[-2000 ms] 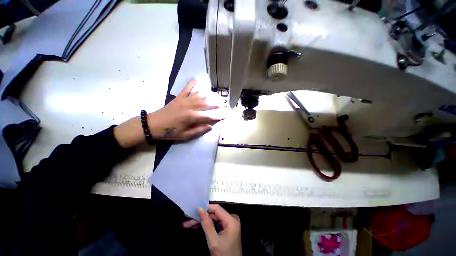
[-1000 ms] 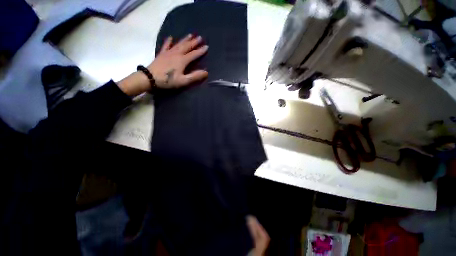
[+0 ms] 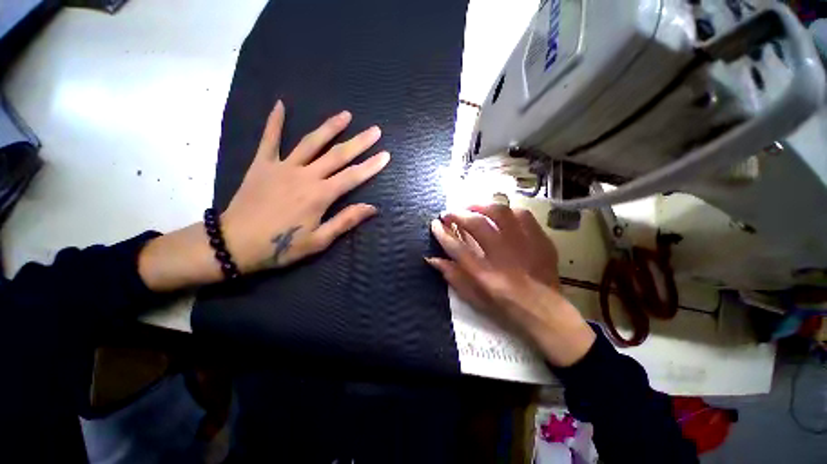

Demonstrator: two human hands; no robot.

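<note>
A large black cut panel (image 3: 363, 91), face side up with a curved left edge, lies on the table left of the sewing machine and hangs over the near edge. My left hand (image 3: 295, 199) lies flat on its middle with fingers spread, holding nothing. My right hand (image 3: 499, 254) is at the panel's right edge, just left of and below the presser foot area, fingers bent with fingertips on the edge. Whether it pinches the edge is unclear. The machine head (image 3: 635, 82) stands to the right, its lamp lighting the panel's edge.
Scissors with dark red handles (image 3: 624, 299) lie right of my right hand. The white table (image 3: 172, 100) shows at left, with a dark piece (image 3: 16, 177) at the far left edge. Below the table at right are a tray with a pink flower-shaped item (image 3: 558, 428) and a red item (image 3: 705, 424).
The pale-backed piece has left the needle area, and the black face now lies spread flat. My right hand has come up from below the table edge to the panel's right edge. The view has shifted.
</note>
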